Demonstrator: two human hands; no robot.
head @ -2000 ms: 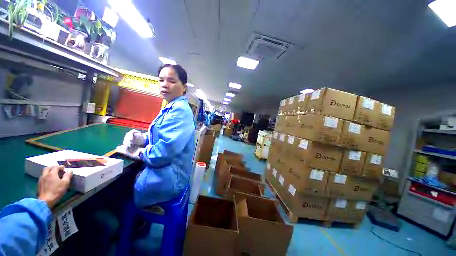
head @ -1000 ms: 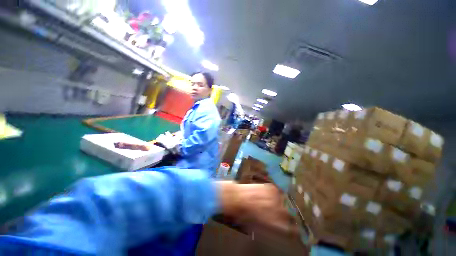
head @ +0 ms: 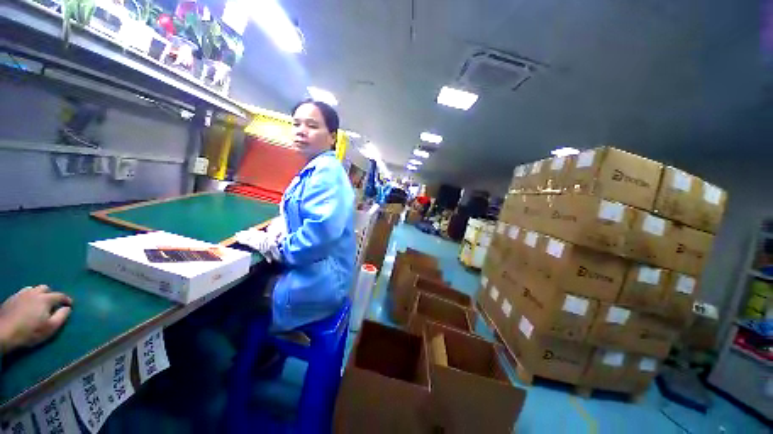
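Note:
A white retail box (head: pixel 161 280) with a dark and orange picture on its lid lies flat on the green-topped workbench (head: pixel 51 233), near the bench's front edge. My left hand (head: pixel 34 316) is at the left edge of the view, partly cut off. It rests on the bench top, to the left of the box and apart from it, with loosely curled fingers and nothing seen in it. My right hand is out of the picture.
A seated coworker (head: pixel 318 229) in blue, wearing white gloves, is beyond the box on a blue stool (head: pixel 318 347). Open brown cartons (head: pixel 386 373) stand on the floor. A pallet stack of sealed cartons (head: pixel 585 271) stands at the right. Paper strips (head: pixel 106 390) hang from the bench edge.
My left hand was on the box, then an arm stretched blurred across the view to the right; now my left hand rests on the bench. The view has shifted; the box remains on the bench.

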